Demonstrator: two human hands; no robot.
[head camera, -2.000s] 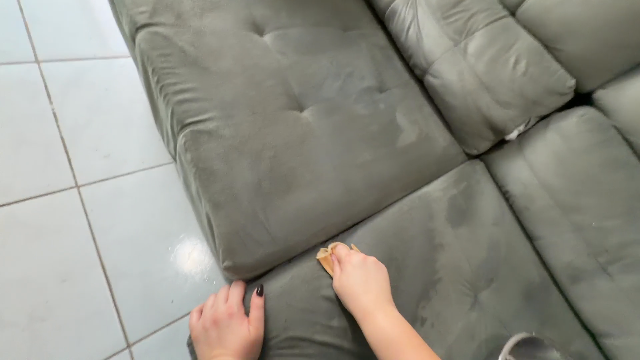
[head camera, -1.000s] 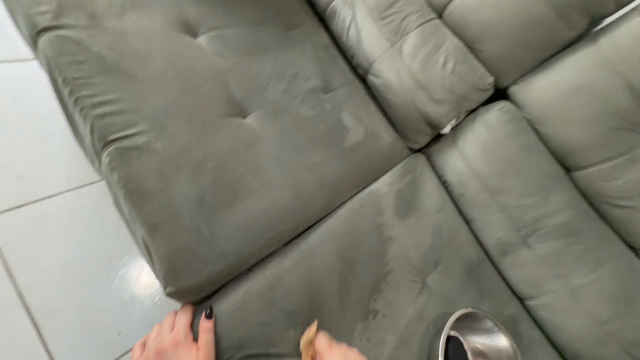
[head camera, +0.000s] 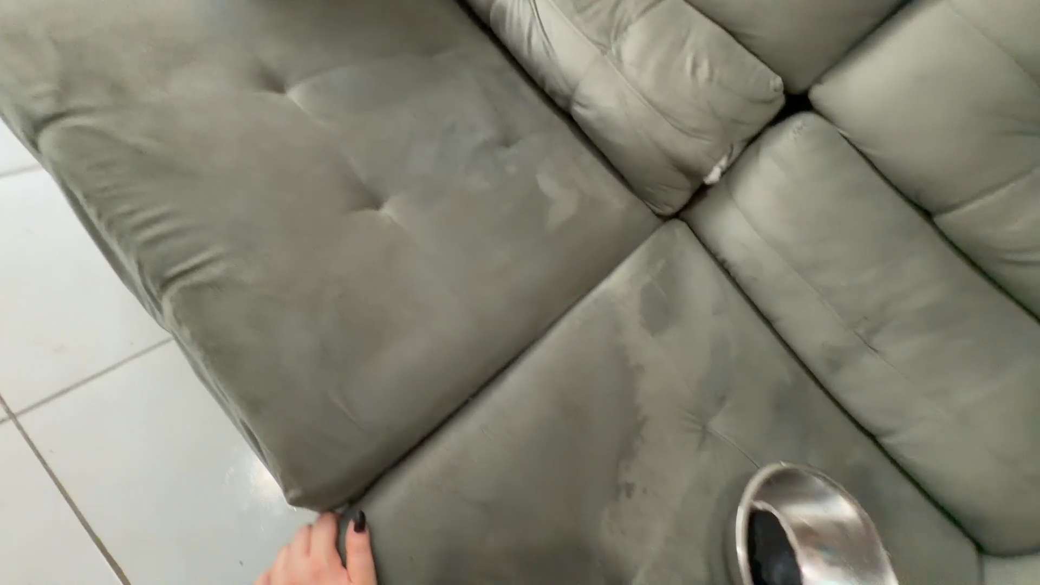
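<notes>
My left hand rests at the bottom edge of the view, on the front corner of the grey-green sofa's nearer seat cushion, its thumb on the fabric and the fingers by the seam. The thumb has a dark nail. My right hand and the tan item it held are out of view. A shiny metal bowl with something dark inside stands on the same cushion at the lower right. Uneven darker and lighter patches mark that cushion, and paler marks show on the farther seat cushion.
Back cushions and a long cushion line the upper right, with a dark gap where they meet. A small white bit shows at one cushion corner. Light floor tiles lie at the left.
My right hand, with the tan item, has dropped down out of view. The metal bowl shows more fully as the view has shifted. My left hand stays at the cushion corner.
</notes>
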